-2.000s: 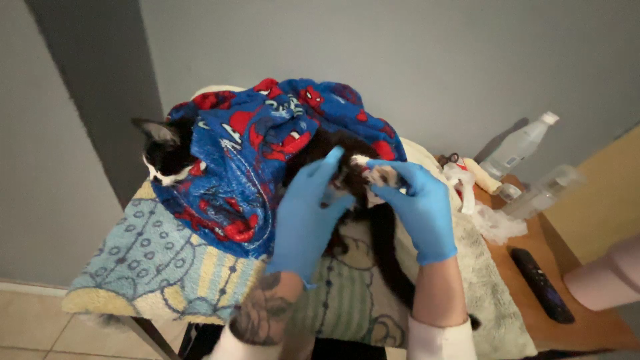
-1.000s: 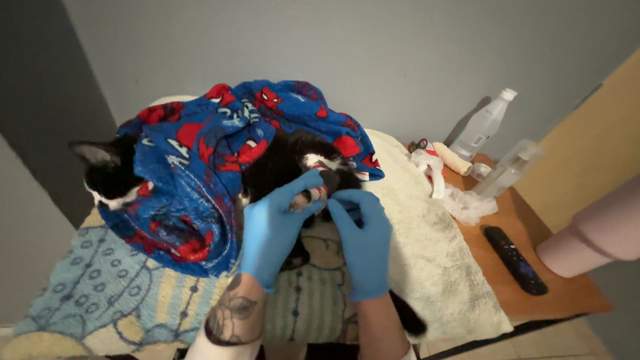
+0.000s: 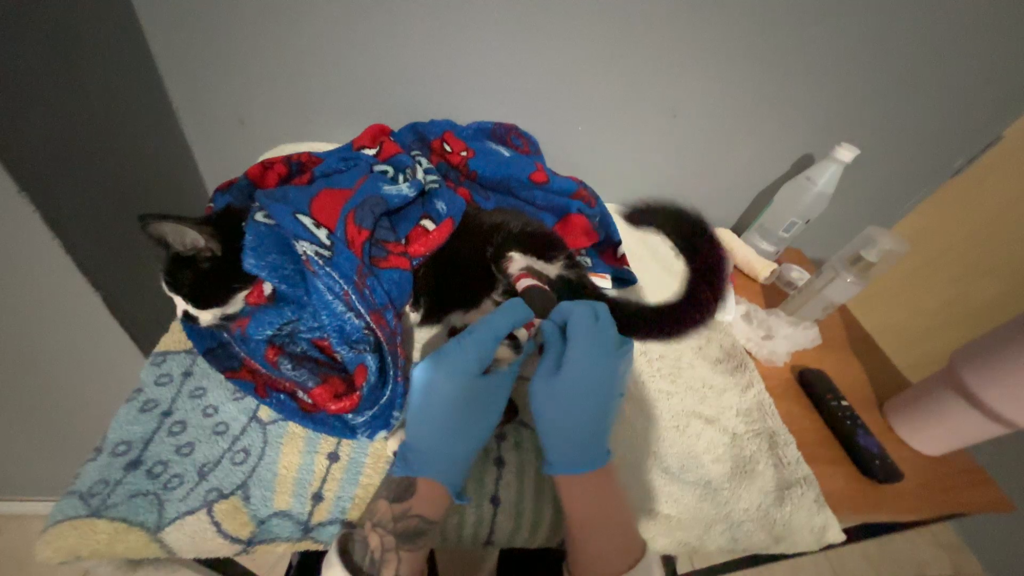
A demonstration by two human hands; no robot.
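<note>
A black and white cat lies on its side, head at the left, with a blue and red printed fleece blanket around its front and over its back. A red, white and black striped sleeve or wrap covers part of a hind leg. Both my hands wear blue gloves. My left hand pinches at the wrapped leg from the left. My right hand is at the same place, fingertips bent together by the wrap; what they hold is hidden. The black tail curls up at the right.
Patterned towels and a cream towel lie under the cat. On the wooden table at the right are a capped bottle, a clear pump bottle, a beige roll, crumpled white material, a black remote and a pink tumbler.
My hands have come together at the hind leg, which now shows the striped wrap. The cat's tail has swung from hanging down near my right arm to curling up at the right.
</note>
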